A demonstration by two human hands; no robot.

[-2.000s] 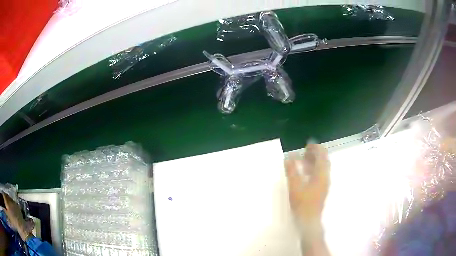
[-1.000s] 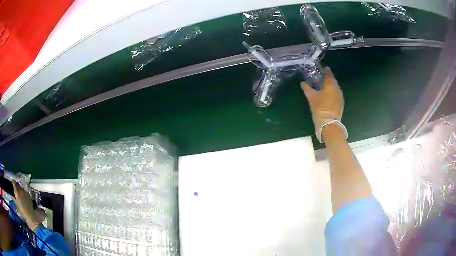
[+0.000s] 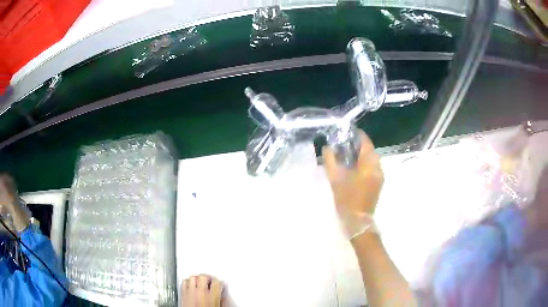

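The clear balloon-dog lamp has bulging segments and whitish inner tubes. It is held over the near edge of the green belt and the white sheet, head to the right. My right hand grips its front legs from below; a whitish cuff shows at the wrist. My left hand is at the bottom edge by the sheet's left side, mostly cut off. Its fingers show, but whether it holds anything cannot be told.
A block of stacked clear blister trays stands left of the sheet. Crinkly clear wrapped parts lie along the belt's far lane. A coworker's blue sleeve is at lower left. A metal post rises at the right, with shiny clear plastic below.
My right hand has reached from the bench to the lamp, gripped it and brought it nearer, over the sheet. My left hand has come in at the bottom edge.
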